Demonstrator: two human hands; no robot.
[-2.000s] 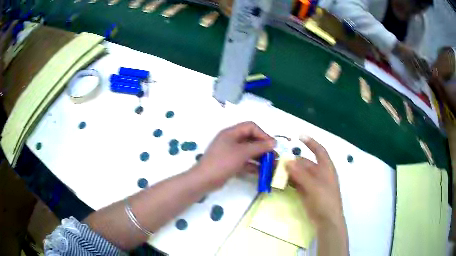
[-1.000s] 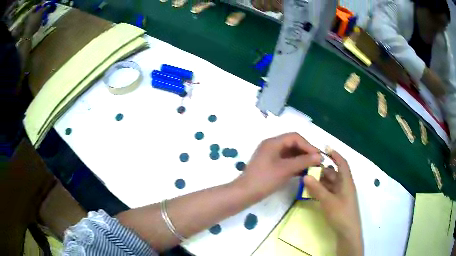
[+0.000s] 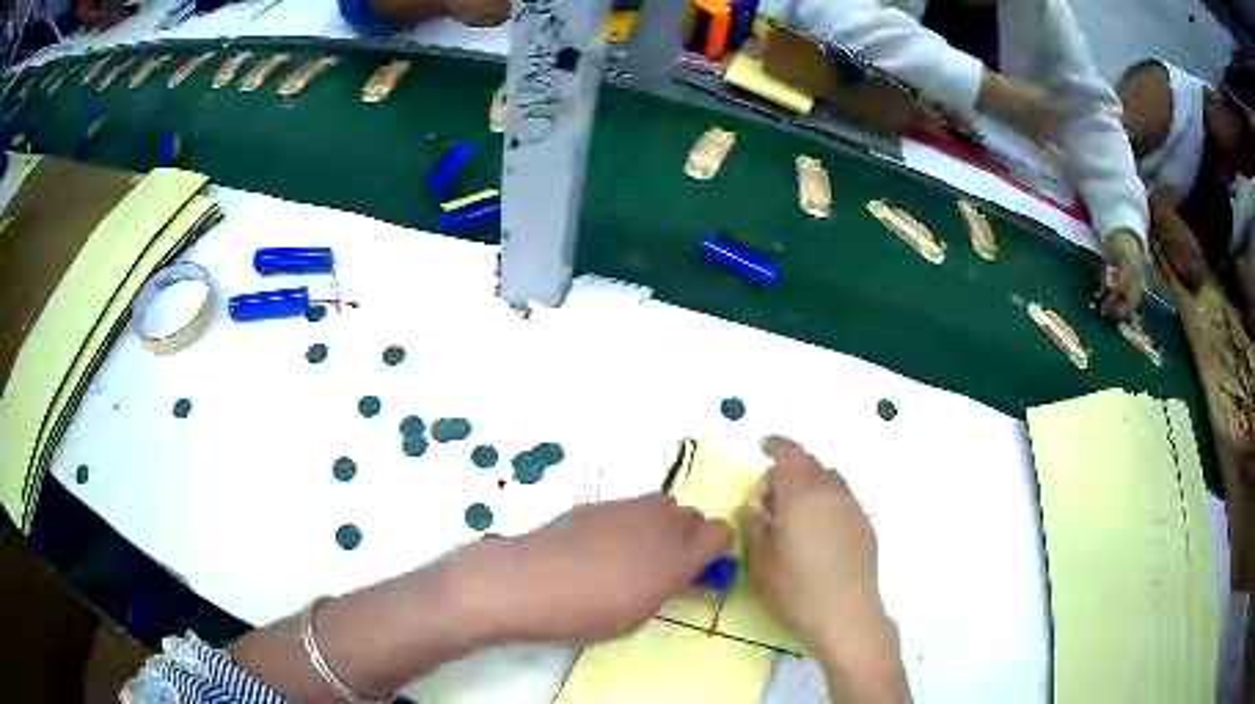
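Note:
My left hand (image 3: pixel 619 557) reaches in from the left and is closed on a blue cell (image 3: pixel 716 575), mostly hidden under its fingers. A thin red wire shows just below the cell. Under and between my hands lie pale yellow foam sheets (image 3: pixel 668 677). A foam piece with a dark edge (image 3: pixel 709 484) sticks out beyond my fingers. My right hand (image 3: pixel 815 557) is at the right edge of this foam, its fingers bent; its grip is not clear. Two loose blue cells (image 3: pixel 293 260) lie at the left.
A tape roll (image 3: pixel 202 330) and stacked foam sheets (image 3: pixel 86 330) lie at left, another stack (image 3: pixel 1118 550) at right. Dark discs (image 3: pixel 344 469) are scattered about. Beyond are a grey post (image 3: pixel 544 179) and the green belt (image 3: pixel 626 248) with tan pieces and blue cells. People sit across.
The view has shifted. Two cells, not three, now lie beside the tape roll. My hands have moved down over the foam sheets. A blue cell now shows on the belt right of the post.

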